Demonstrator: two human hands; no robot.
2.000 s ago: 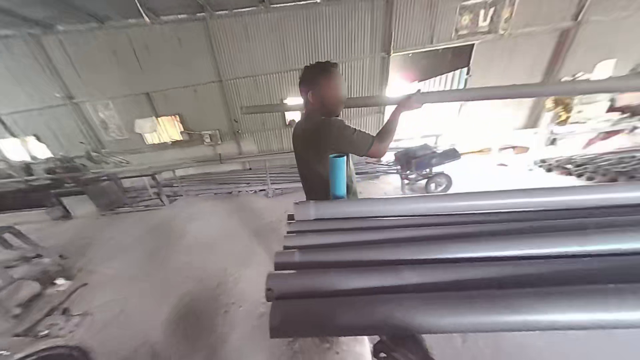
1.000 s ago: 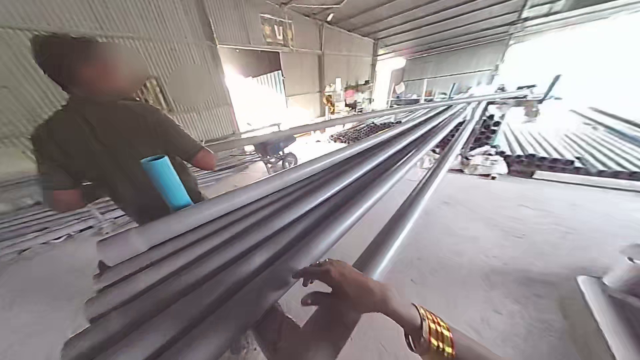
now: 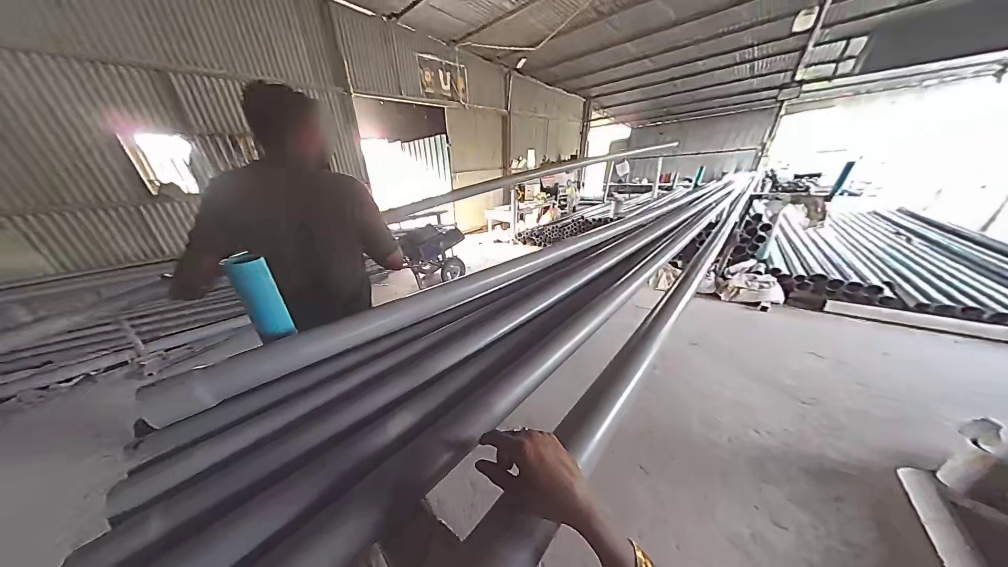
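Observation:
Several long grey plastic pipes [image 3: 441, 354] lie side by side, running from the near left toward the far end of the shed. My right hand [image 3: 539, 476], with gold-coloured bangles at the wrist, reaches in from the bottom. Its bent fingertips are at the side of the nearest pipe of the bundle, with the thumb apart. A separate grey pipe [image 3: 630, 386] passes under or just beside this hand; contact with it is unclear. My left hand is not in view. Beyond the bundle stands a blue pipe piece [image 3: 260, 299], tilted; its lower end is hidden.
A co-worker [image 3: 291, 213] stands across the bundle, beside a long raised pipe [image 3: 535, 175]. Behind are a wheeled cart [image 3: 431, 250] and pipe racks at left. Stacked pipes [image 3: 890, 252] and white sacks [image 3: 748, 285] lie at right. A pale cylindrical object [image 3: 976, 472] is at lower right.
The view has turned far to the right since the oldest frame. My right hand, absent there, has come in beside the pipes. The co-worker has turned their back more toward me.

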